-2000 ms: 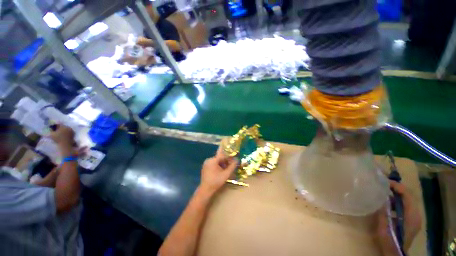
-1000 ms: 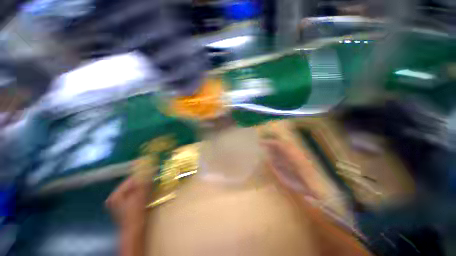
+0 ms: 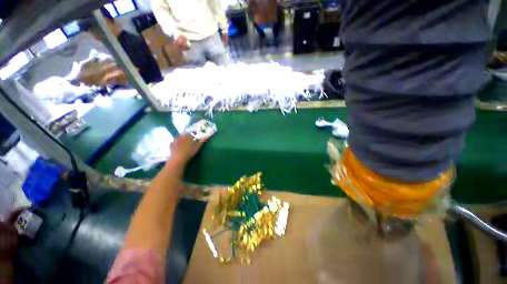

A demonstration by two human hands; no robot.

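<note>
My left hand (image 3: 186,147) reaches over the green conveyor belt and holds a small white socket housing (image 3: 203,129) at its fingertips. A white cord in clear plastic lies on the belt by the hand. A pile of brass contact strips (image 3: 261,227) with green wires lies on the cardboard mat (image 3: 300,222), nearer than the hand. My right hand cannot be made out; only a faint skin-toned patch shows through the cloudy fume hood at the lower right.
A grey ribbed duct (image 3: 411,83) with orange tape and the clear hood (image 3: 361,249) fill the right. A silver conduit (image 3: 478,222) runs beside them. White cords (image 3: 239,86) are heaped behind the belt. People stand at the back; another person's hand is at the left edge.
My left hand has moved from beside the brass strips out over the belt, where it now holds a housing. The view has swung; my right hand, seen earlier, is no longer clearly visible.
</note>
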